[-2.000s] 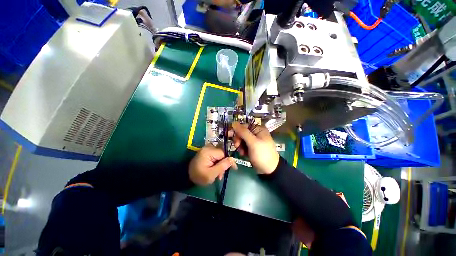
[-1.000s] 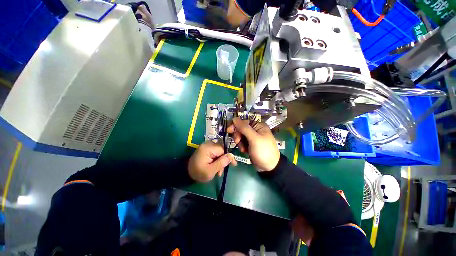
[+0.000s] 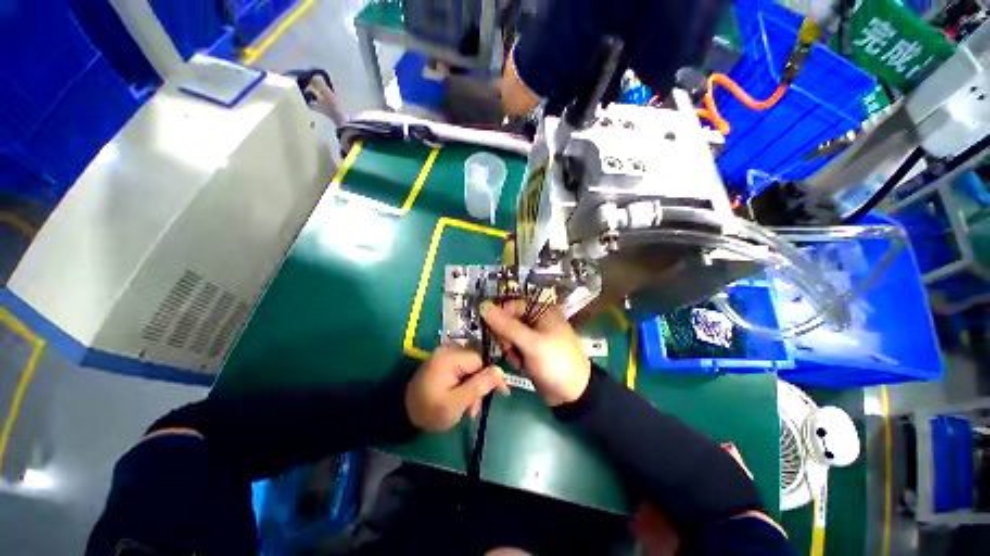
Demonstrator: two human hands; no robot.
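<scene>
My left hand point(image 3: 447, 389) pinches a thin black cable point(image 3: 479, 437) between thumb and finger. The cable's tail hangs over the front edge of the green bench. My right hand point(image 3: 546, 355) holds the upper part of the cable with its fingertips at the silver fixture point(image 3: 459, 285), which lies inside a yellow tape square. The cable's upper end is hidden by the fingers and the fixture parts. The machine head point(image 3: 651, 163) stands just behind and right of my right hand.
A clear plastic cup point(image 3: 484, 187) stands behind the fixture. A blue parts bin point(image 3: 719, 358) and larger blue tote point(image 3: 890, 315) are right, with clear tubing point(image 3: 749, 241) above. A white fan point(image 3: 798, 445) is at the right edge, an off-white cabinet point(image 3: 163, 206) left. Another person's dark sleeve point(image 3: 565, 54) is behind the machine.
The view has tilted up, so the bench and machine sit lower in the picture. Both hands keep their hold on the cable at the fixture. The other person's sleeve shows more behind the machine.
</scene>
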